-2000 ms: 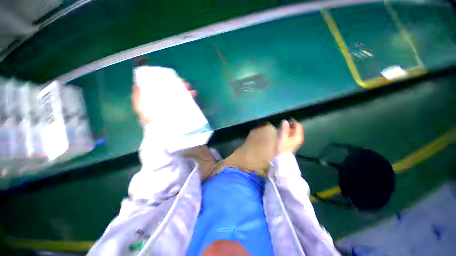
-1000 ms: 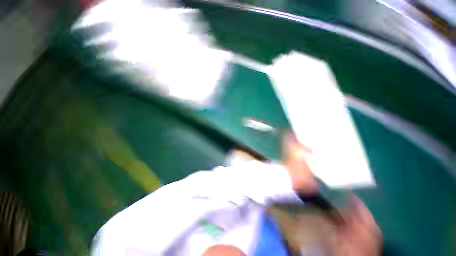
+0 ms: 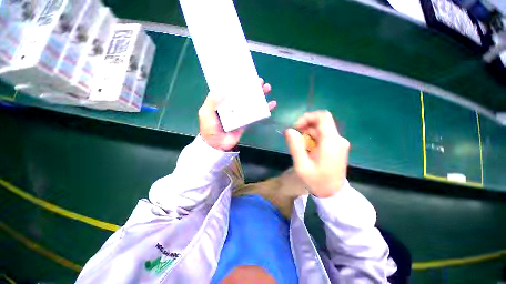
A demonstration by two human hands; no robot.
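Note:
A long white carton [image 3: 224,55] is held over the green bench, its near short end towards me and its far end cut off by the top edge. My left hand [image 3: 219,123] grips it near that end, with fingertips showing at its right side. The face towards me looks blank and overexposed. My right hand [image 3: 322,152] is to the right of the carton, not touching it, with fingers curled around a small yellow-orange tool [image 3: 308,142]. The tool is mostly hidden in the fist.
Stacked printed cartons [image 3: 119,64] stand at left on the bench [image 3: 366,122]. A pale metal rail [image 3: 333,64] runs behind. At right, a yellow-taped rectangle holds a small white item [image 3: 456,177]. A dark stool [image 3: 396,252] is partly hidden by my right sleeve.
The view has swung and sharpened. The carton and my left hand now appear further left and higher. My right hand has come up beside the carton's near end, and the yellow tool now shows.

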